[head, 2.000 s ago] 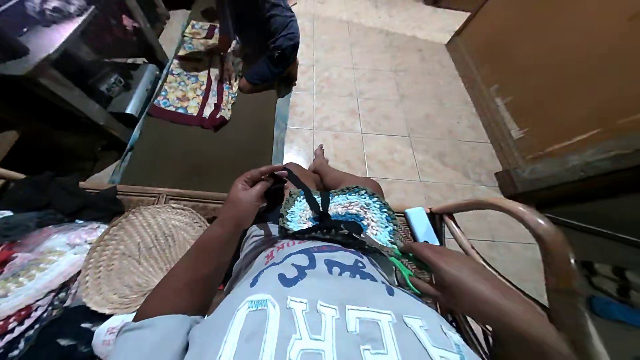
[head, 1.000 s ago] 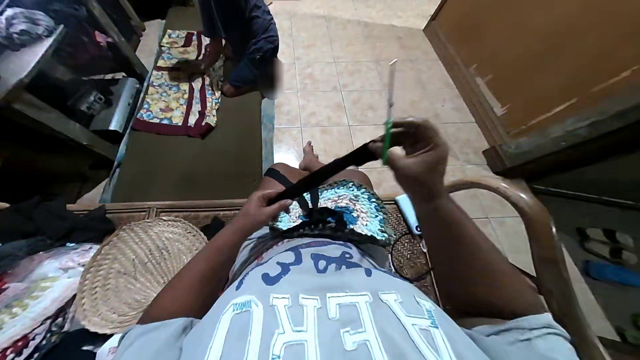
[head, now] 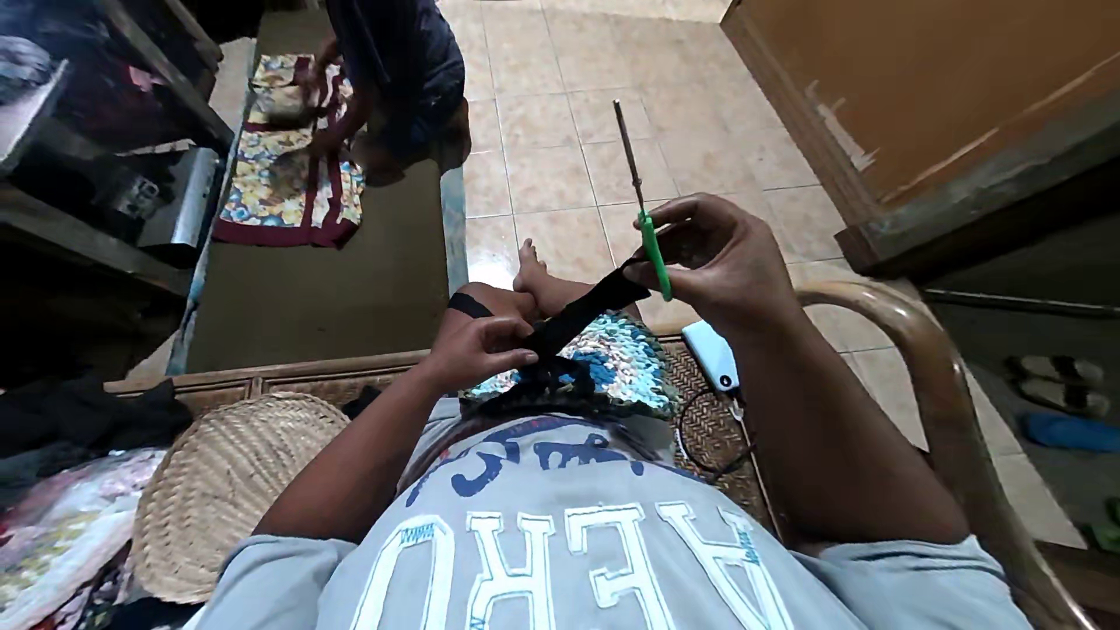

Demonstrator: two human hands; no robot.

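My left hand (head: 483,352) pinches one end of a black fabric strip (head: 588,308) above my lap. The strip slants up to my right hand (head: 722,258), whose fingers hold its other end along with green-handled scissors (head: 654,254). The scissor blades point up and away and look closed. Under the strip, on my lap, lies a round mat (head: 626,359) of blue, white and green fabric pieces, with black fabric bunched at its near edge. Another black strip (head: 470,304) lies across my knee.
A woven fan (head: 232,490) and piled cloth (head: 74,525) lie left. A light blue phone (head: 710,354) with a cable rests on the woven seat beside the curved armrest (head: 927,367). Ahead left, a person (head: 402,79) handles patterned fabric (head: 271,175) on a long low surface.
My right hand has risen from beside the mat with the scissors and has drawn the black strip out to the right. My left hand has moved lower, toward the mat.
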